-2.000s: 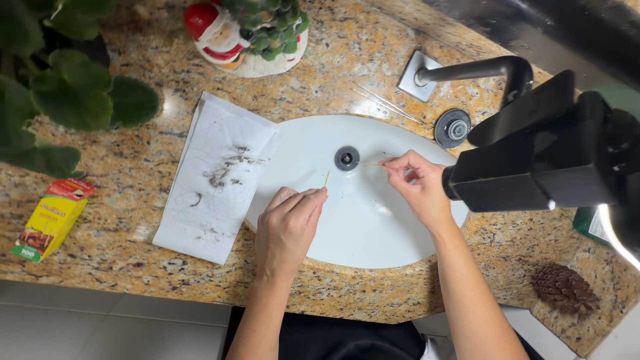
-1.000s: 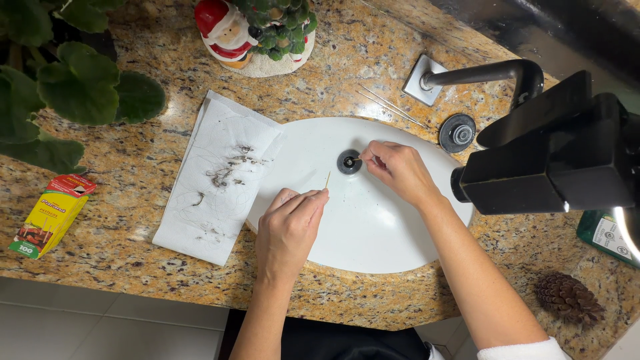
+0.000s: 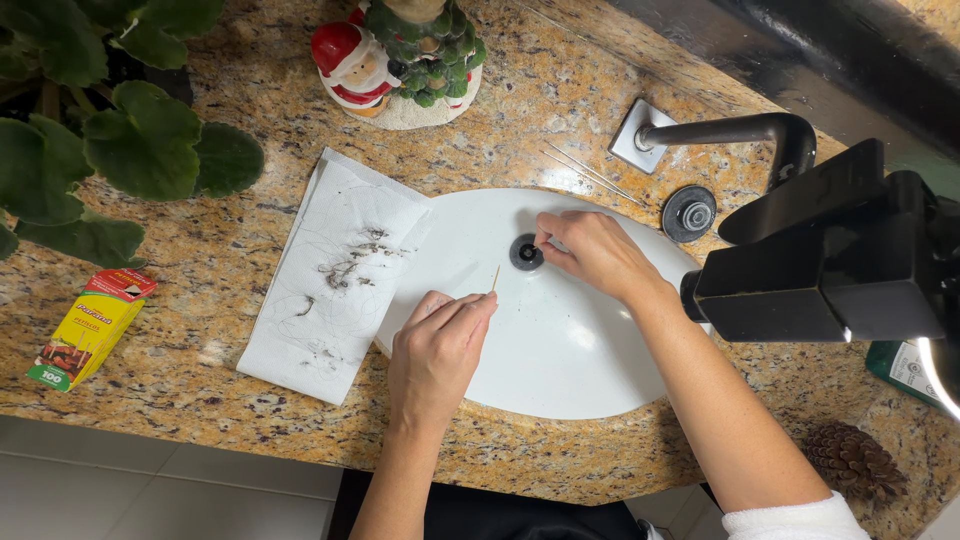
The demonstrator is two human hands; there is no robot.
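Note:
My left hand point(image 3: 442, 341) pinches a thin wooden pick point(image 3: 496, 278), its tip pointing up, over the left part of the white sink basin point(image 3: 570, 360). My right hand point(image 3: 596, 251) is at the right edge of the dark drain opening point(image 3: 526, 253), thumb and forefinger pinched together. Only a small bit of a pick shows at its fingertips, over the drain. Left of the basin lies a folded paper towel point(image 3: 300, 277) bearing clumps of dark hair and grime point(image 3: 341, 271). The round black drain stopper point(image 3: 689, 214) rests on the granite behind the basin.
Several thin picks point(image 3: 592, 174) lie near the base of the black faucet point(image 3: 720, 131), whose large body covers the right side. Around the counter stand a Santa figurine point(image 3: 356, 67), a potted plant point(image 3: 142, 142), a yellow pick box point(image 3: 91, 330), a pine cone point(image 3: 855, 461) and a green bottle point(image 3: 907, 367).
My right hand has moved left to the drain; two seconds ago it held a pick to the right of it. My left hand has stayed nearly still with its pick.

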